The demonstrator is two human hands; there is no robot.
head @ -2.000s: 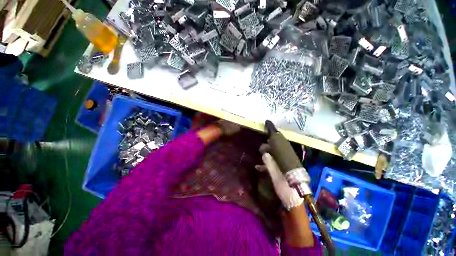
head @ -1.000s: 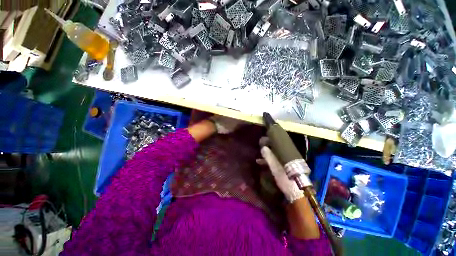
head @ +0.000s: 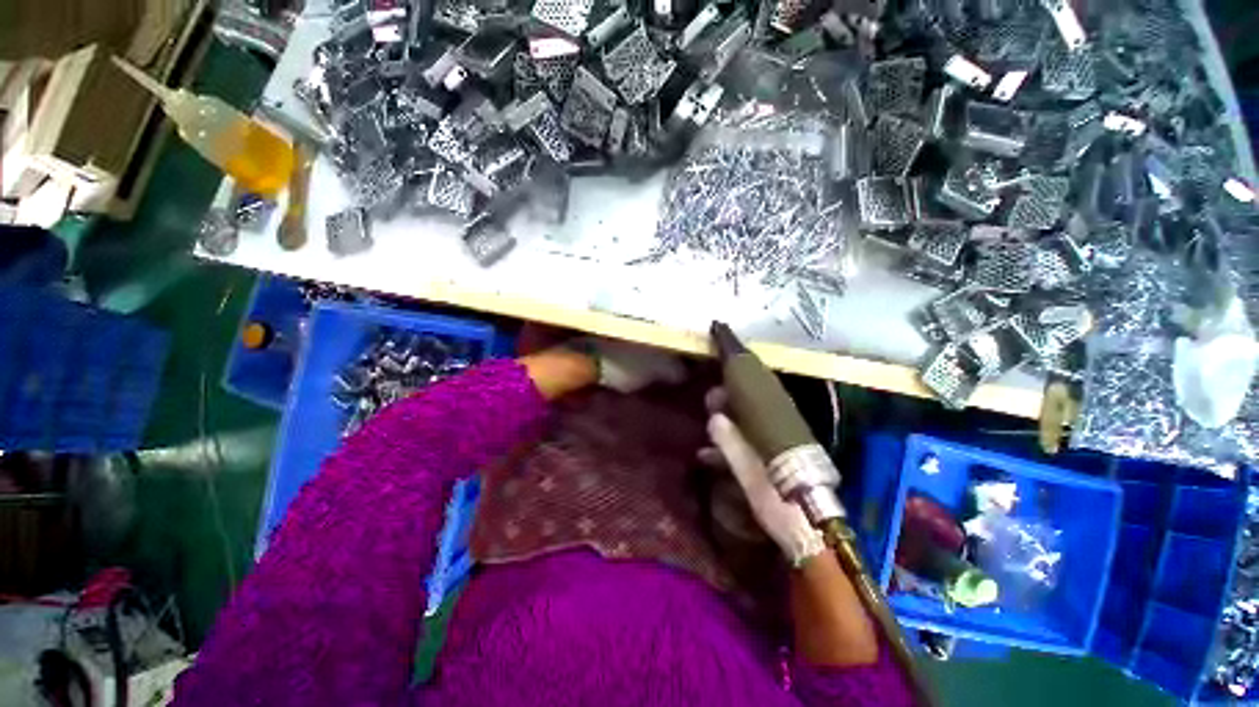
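Observation:
My right hand (head: 757, 483), in a white glove, is shut around the olive-grey air screwdriver (head: 768, 410). Its black nose points up and left at the table's pale wooden edge. A brown hose runs from its silver rear collar. My left hand (head: 638, 366), also gloved, is at the table edge over the apron (head: 594, 483); its fingers are mostly hidden, so I cannot tell what it holds. A pile of thin silver pins (head: 753, 207) lies on the white table (head: 608, 281). A large heap of metal housings (head: 594, 104) lies behind and beside it.
The left parts crate (head: 290, 463) holds metal pieces. The right crate (head: 1091, 553) holds plastic and red and green items. An oil bottle (head: 228, 141) and a brown tool (head: 294, 200) are at the table's left corner. A clear fastener bag (head: 1139, 394) lies at the right.
My left hand has come further into view from under the table edge and moved slightly right. My right hand still grips the tool, in nearly the same place. The view has shifted slightly.

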